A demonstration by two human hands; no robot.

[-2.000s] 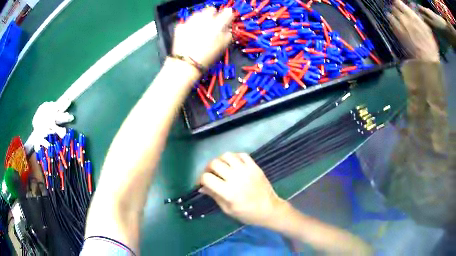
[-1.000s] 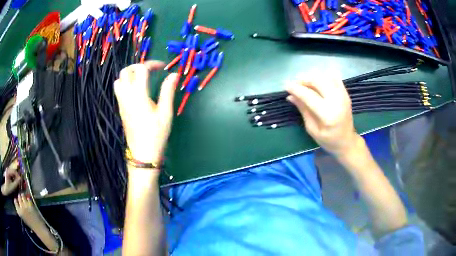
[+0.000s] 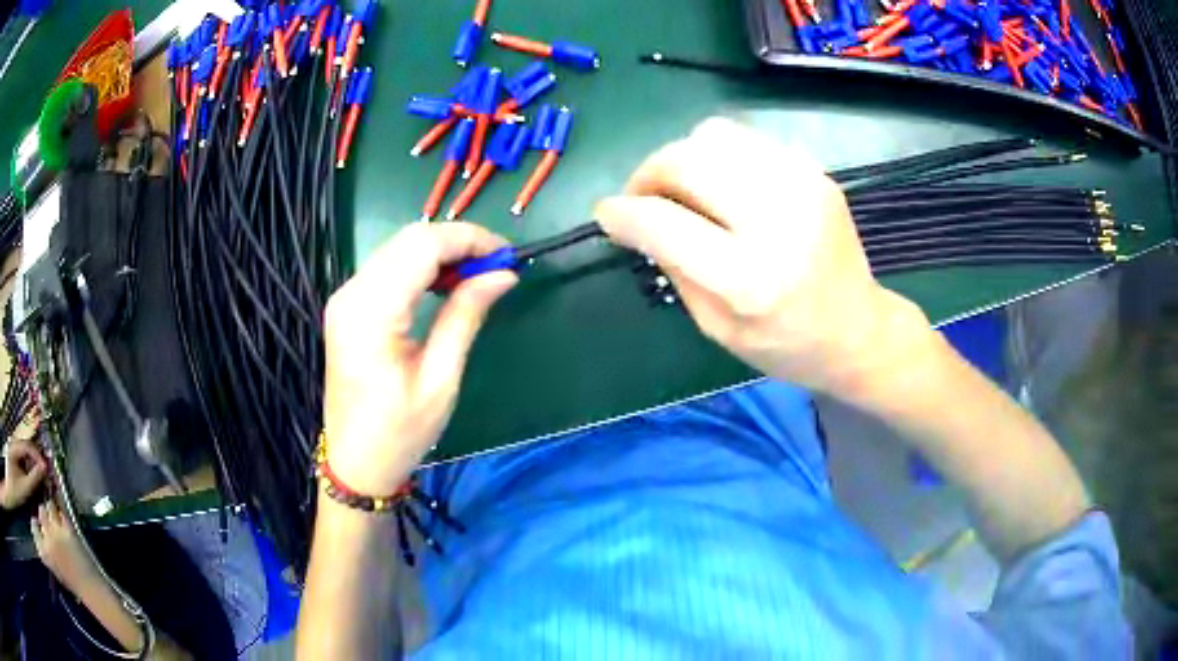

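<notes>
My left hand (image 3: 401, 323) pinches a blue-red connector (image 3: 483, 269) between thumb and fingers, its blue part pointing right. My right hand (image 3: 762, 239) pinches a black cable (image 3: 561, 239) near its left end. The cable end meets or nearly meets the blue part; whether it is inside cannot be told. A bundle of black cables (image 3: 969, 226) with brass tips at the right lies under and beyond my right hand, which hides part of it. Several loose blue-red connectors (image 3: 485, 129) lie beyond my hands.
A pile of finished leads (image 3: 258, 245) lies at the left, tails over the bench edge. A black tray (image 3: 930, 88) of connectors is at the upper right. A machine (image 3: 110, 323) stands far left, with another person's hands (image 3: 49, 510) beside it. One cable lies near the tray.
The tray was nearer the view's middle first. Loose connectors came into view. My left hand has moved from the loose connectors and taken one; my right hand has lifted a cable end towards it.
</notes>
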